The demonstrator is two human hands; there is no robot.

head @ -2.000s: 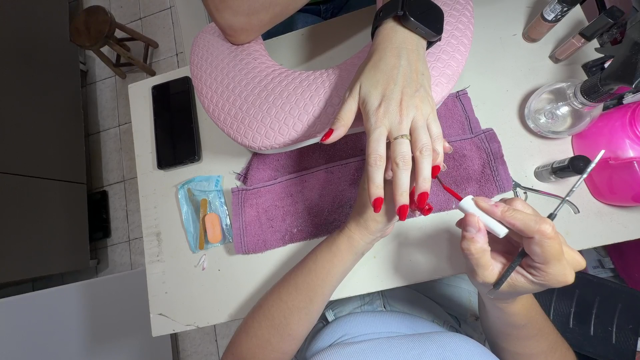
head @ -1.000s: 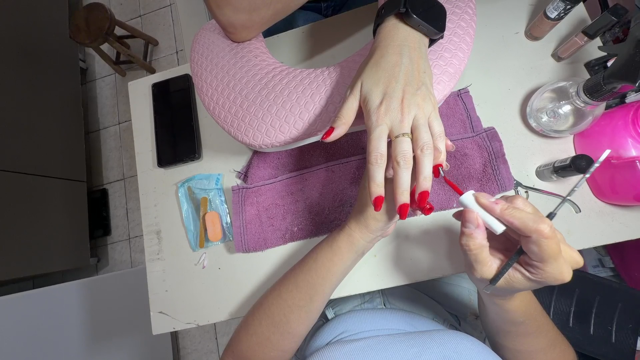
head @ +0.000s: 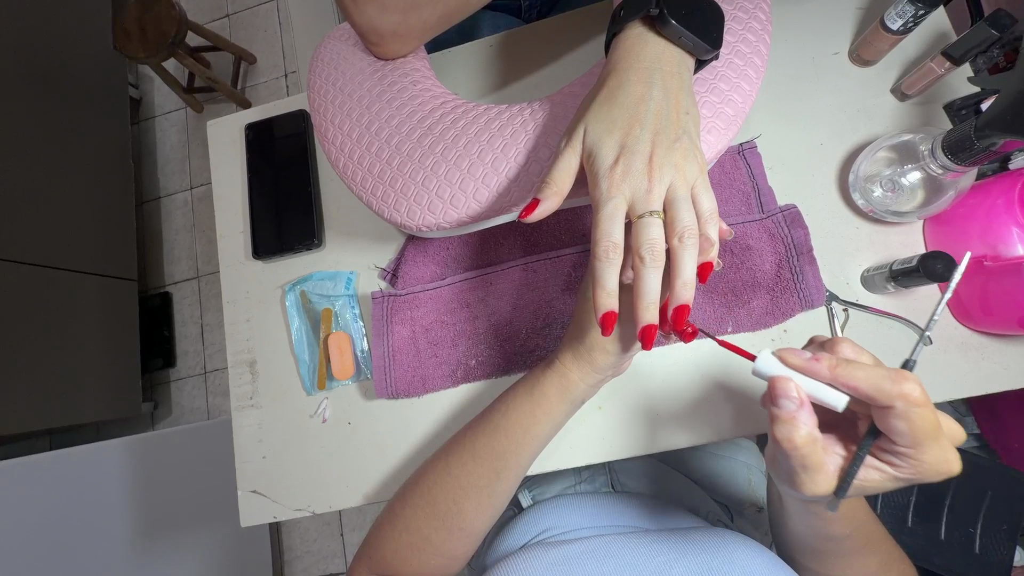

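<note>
My right hand (head: 864,416) grips the white cap of a nail polish brush (head: 800,380) between thumb and fingers, with a thin dark-handled tool (head: 858,464) with a silver end also held in it. The red brush tip is at the opening of a small red polish bottle (head: 685,331). My left hand (head: 600,340) lies palm up under another person's hand (head: 644,144), which has red nails, a ring and a black watch; its fingers are mostly hidden, and it seems to hold the bottle. A purple towel (head: 480,328) lies beneath.
A pink curved cushion (head: 448,152) supports the other person's arm. At left are a black phone (head: 282,184) and a blue packet (head: 308,320) with an orange block. Metal nippers (head: 872,310), a small bottle (head: 908,272), a clear pump bottle (head: 896,176) and a pink container (head: 980,248) stand at right.
The brush has moved from the other person's small fingernail to the mouth of the red bottle.
</note>
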